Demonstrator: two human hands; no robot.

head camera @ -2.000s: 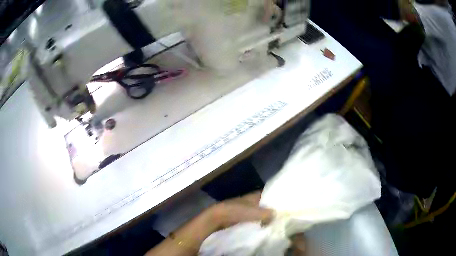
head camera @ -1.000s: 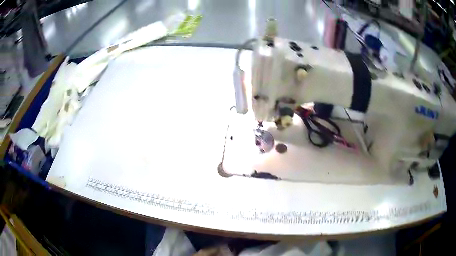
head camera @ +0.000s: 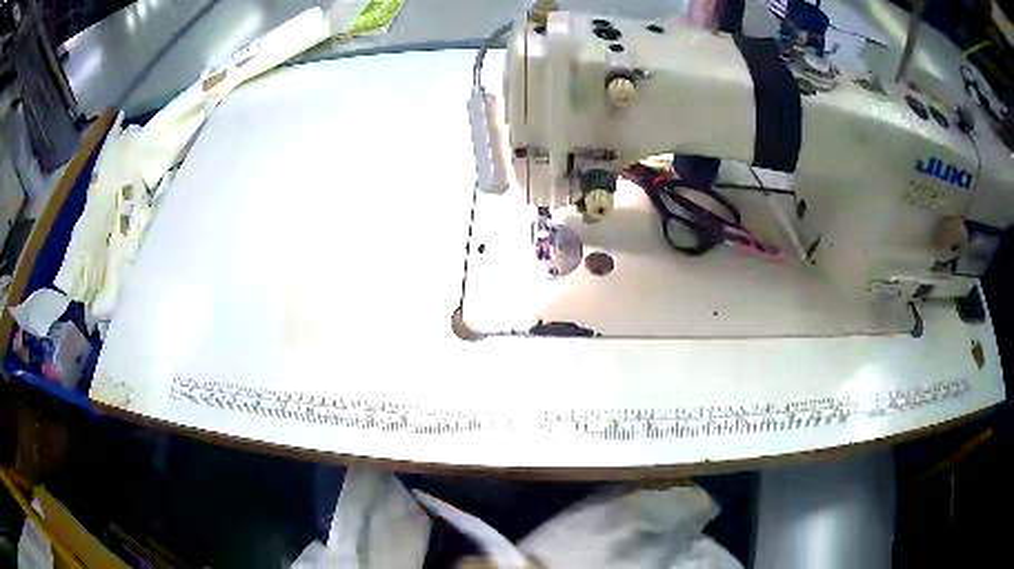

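Observation:
White cloth [head camera: 628, 528] lies bunched below the table's front edge at the bottom of the view, cut off by the picture's rim. A small blurred skin-toned patch shows at the bottom edge between the cloth folds; I cannot tell which hand it is. Otherwise my hands are out of the picture. The white sewing machine [head camera: 667, 100] with blue JUKI lettering stands on the white table [head camera: 289, 245]. No cloth lies under its needle area [head camera: 550, 245].
Black-handled scissors [head camera: 695, 217] and a slim pink tool [head camera: 759, 245] lie on the machine bed. A blue bin [head camera: 50, 389] at the left holds crumpled cream cloth [head camera: 111, 222]. A printed ruler [head camera: 334, 411] runs along the front edge. A yellow frame [head camera: 67, 528] shows lower left.
The view has swung from the machine's right side to the whole table and tilted lower. The hand and forearm holding white cloth have left the picture; cloth shows at the bottom.

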